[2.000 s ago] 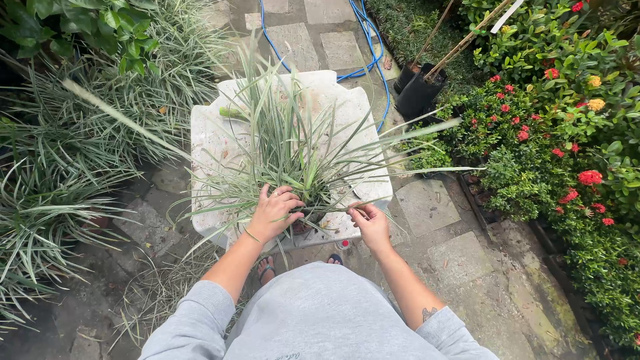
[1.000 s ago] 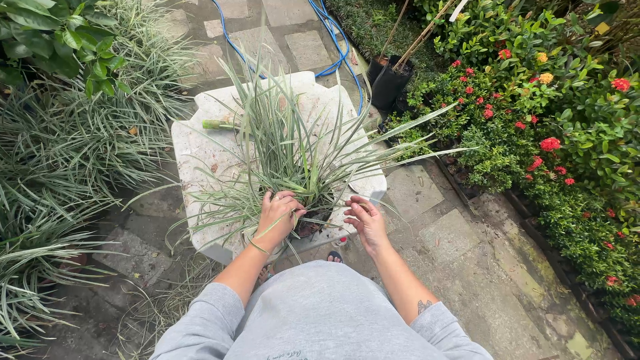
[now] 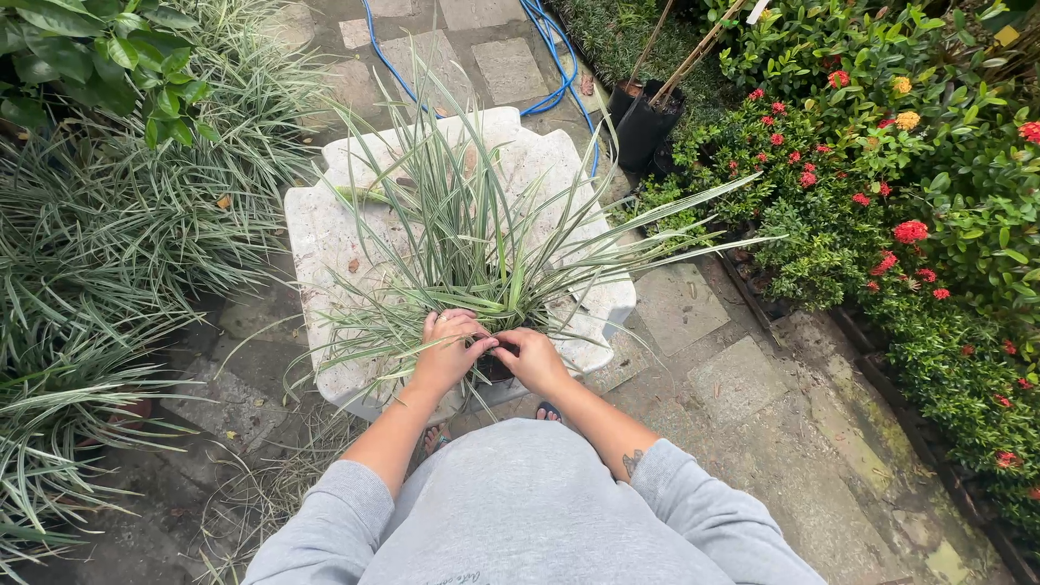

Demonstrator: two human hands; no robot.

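A bushy plant with long green-and-white striped leaves [image 3: 467, 223] stands in a dark pot [image 3: 494, 370] near the front edge of a white, debris-specked table [image 3: 325, 236]. At the plant's base, my left hand [image 3: 448, 349] and my right hand [image 3: 528, 357] meet, their thumbs and fingertips close together in front of the pot. Whether a leaf is pinched between the fingers is too small to tell. A thick green piece [image 3: 361, 195] lies on the table at the back left, and a thin blade-like object [image 3: 582, 292] lies right of the plant, partly behind leaves.
Striped grassy plants [image 3: 130, 211] fill the left side. Dry cut leaves [image 3: 268, 496] lie on the stone paving by my feet. A blue hose [image 3: 561, 81] runs behind the table, beside a black plant bag [image 3: 642, 126] with stakes. Red-flowered bushes [image 3: 910, 231] border the right.
My right hand, apart from the left one second ago, has moved left to meet it at the plant's base. My left hand stays by the base.
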